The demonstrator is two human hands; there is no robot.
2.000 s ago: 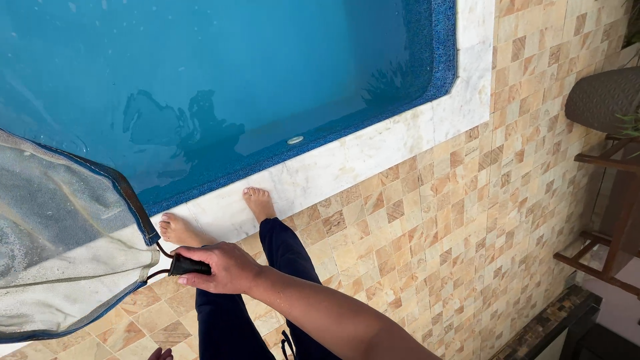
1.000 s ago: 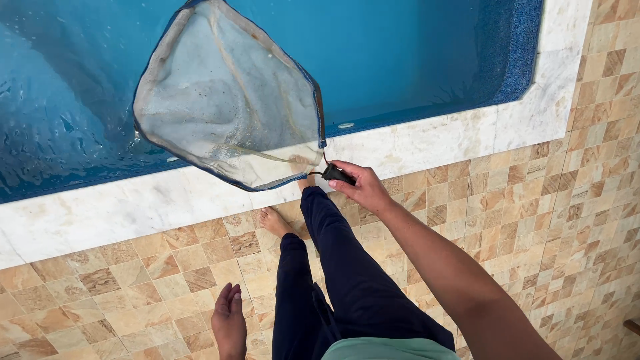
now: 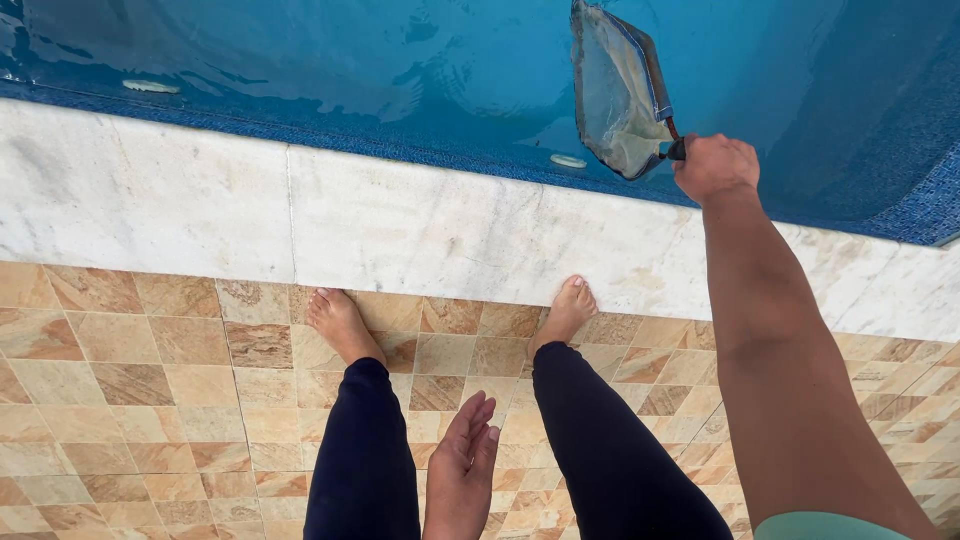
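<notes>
My right hand (image 3: 718, 166) is closed around the short black handle of a pool skimmer net (image 3: 619, 90), out over the water beside the pool's edge. The net's pale mesh bag hangs in a dark frame with blue edging, turned partly side-on; whether its lower rim touches the water I cannot tell. My left hand (image 3: 463, 469) is low between my legs, above the tiled floor, holding nothing, its fingers loosely extended.
White marble coping (image 3: 450, 225) borders the blue pool water (image 3: 465, 67). Pale oval fittings (image 3: 568, 161) show on the pool wall. My bare feet (image 3: 564, 311) are at the coping's edge, on beige and brown floor tiles (image 3: 127, 420).
The skimmer net, held flat above the coping and pool edge a second ago, is now turned more side-on and further out over the water, with my right arm extended. The view has shifted.
</notes>
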